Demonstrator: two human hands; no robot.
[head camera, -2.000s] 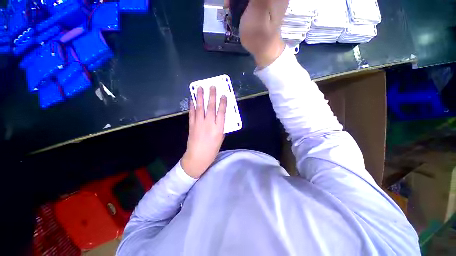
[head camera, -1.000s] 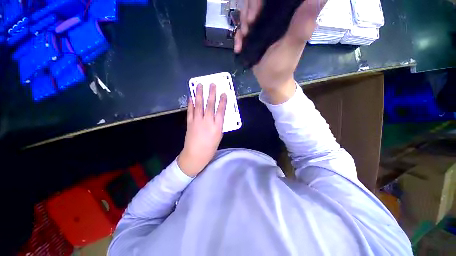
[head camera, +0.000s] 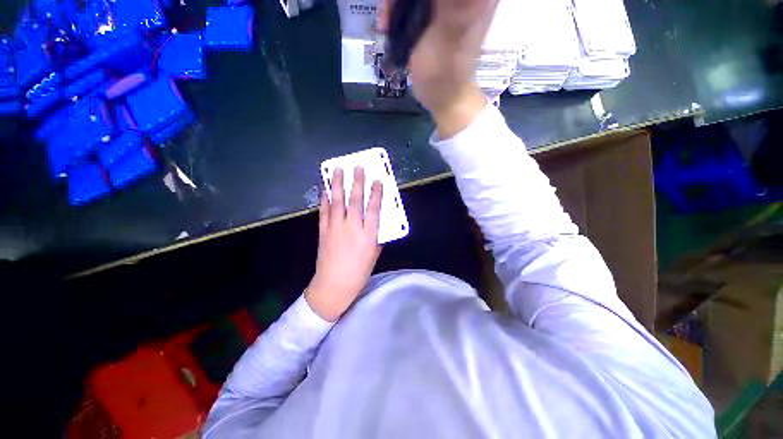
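Observation:
A white back cover plate lies at the bench's front edge, its lower part past the edge. My left hand rests on it with fingers spread, pressing it from above. What is under the plate is hidden. My right hand, blurred and cut by the top edge, grips a black electric screwdriver over the silver-grey screw feeder. The screwdriver's tip is not clear.
Stacks of white cover plates stand right of the feeder. Blue wrapped blocks are piled at the left of the dark bench. A brown cardboard box is below the bench's right side, a red stool at lower left.
My right hand with the screwdriver came down toward the front of the bench, then moved back up over the feeder. My left hand stays on the plate. The view has shifted slightly.

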